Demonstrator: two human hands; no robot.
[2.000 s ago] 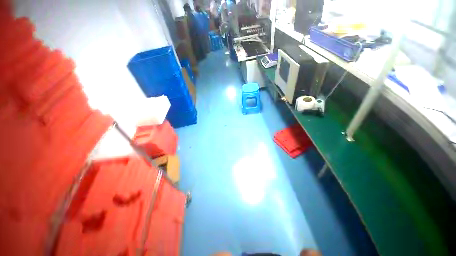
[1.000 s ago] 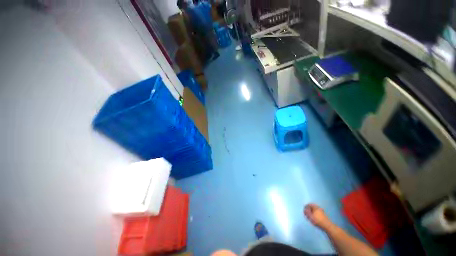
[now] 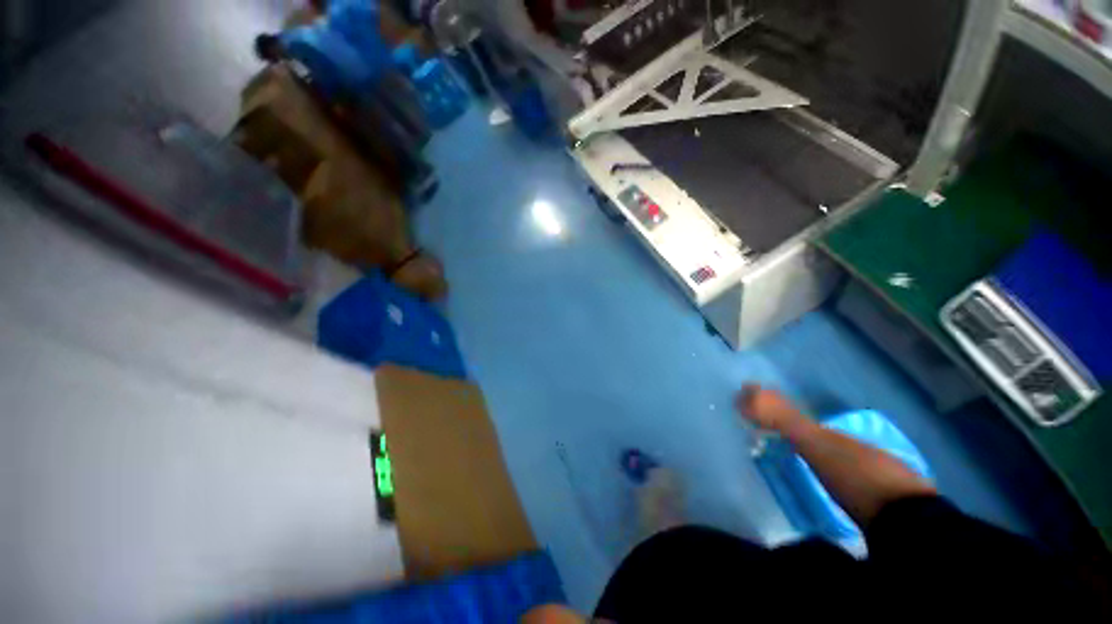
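Note:
My right hand (image 3: 768, 408) is blurred, held out low over the blue floor, with the bare forearm crossing in front of a blue plastic stool (image 3: 884, 436). I see nothing in this hand; its finger shape is unclear. My left hand (image 3: 556, 613) shows only as a small patch cut off by the bottom edge; its fingers and anything in it are hidden. A foot in a blue shoe (image 3: 637, 463) is on the floor ahead of my dark clothing.
A brown cardboard sheet (image 3: 451, 469) and blue crates (image 3: 388, 327) line the left wall. Cartons (image 3: 348, 201) and a person in blue (image 3: 329, 55) are farther up. At right are a white-edged machine (image 3: 683, 232) and a green bench (image 3: 908, 250) with a scale (image 3: 1024, 354).
The view has moved forward along the aisle. The stool is now beside my right forearm, and the machine and scale are nearer. The red crates and white box have left the view.

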